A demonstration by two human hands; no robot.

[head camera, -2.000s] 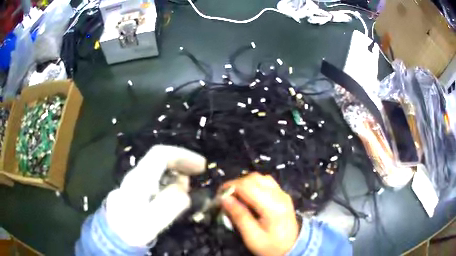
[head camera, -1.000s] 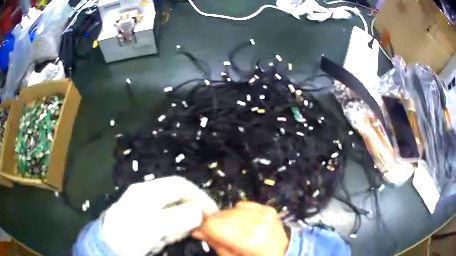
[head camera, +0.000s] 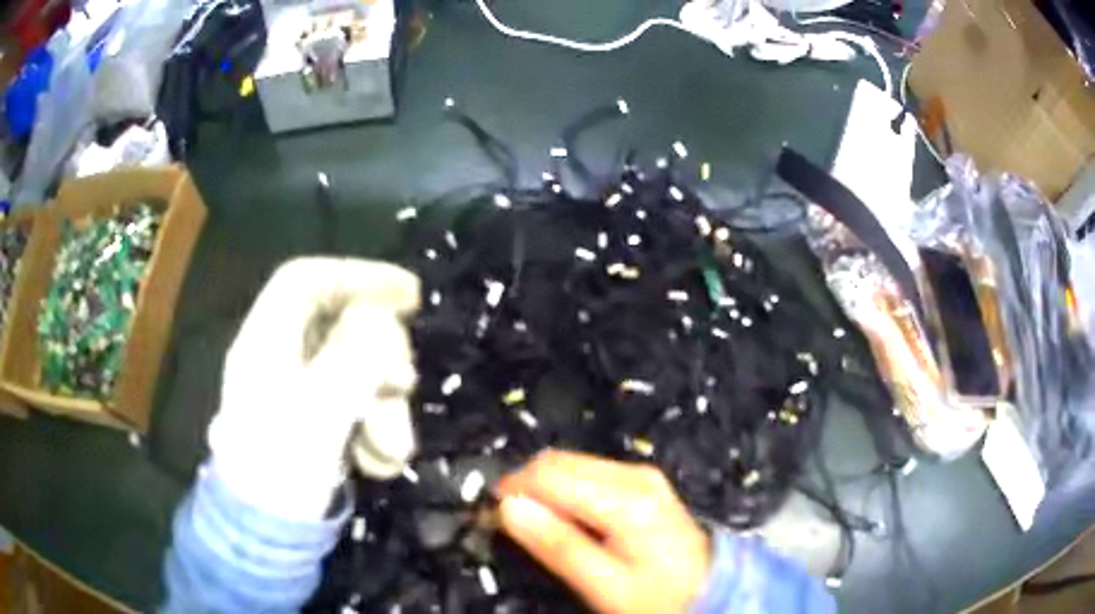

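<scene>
A tangled heap of black cables (head camera: 648, 348) with small metal ends lies in the middle of the dark green tabletop. A small green circuit board (head camera: 712, 281) shows in the heap. My left hand (head camera: 324, 372), in a whitish glove, is over the heap's left edge with its fingers curled; whether it holds anything is hidden. My bare right hand (head camera: 606, 522) is at the front of the heap, thumb and fingertips close together. A blurred bit shows at its fingertips, and I cannot tell whether it is gripped. The two hands are apart.
An open cardboard box (head camera: 168, 294) of green and silver boards stands at left, a second box at the far left edge. A grey metal block (head camera: 324, 90) is back left. Bagged copper-orange wires (head camera: 889, 318), a black strap, a dark phone (head camera: 958, 324) and clear bags lie at right.
My left hand has moved up and left, away from my right hand. My right hand has shifted slightly up and right, with its fingers now more visible. The view has shifted slightly.
</scene>
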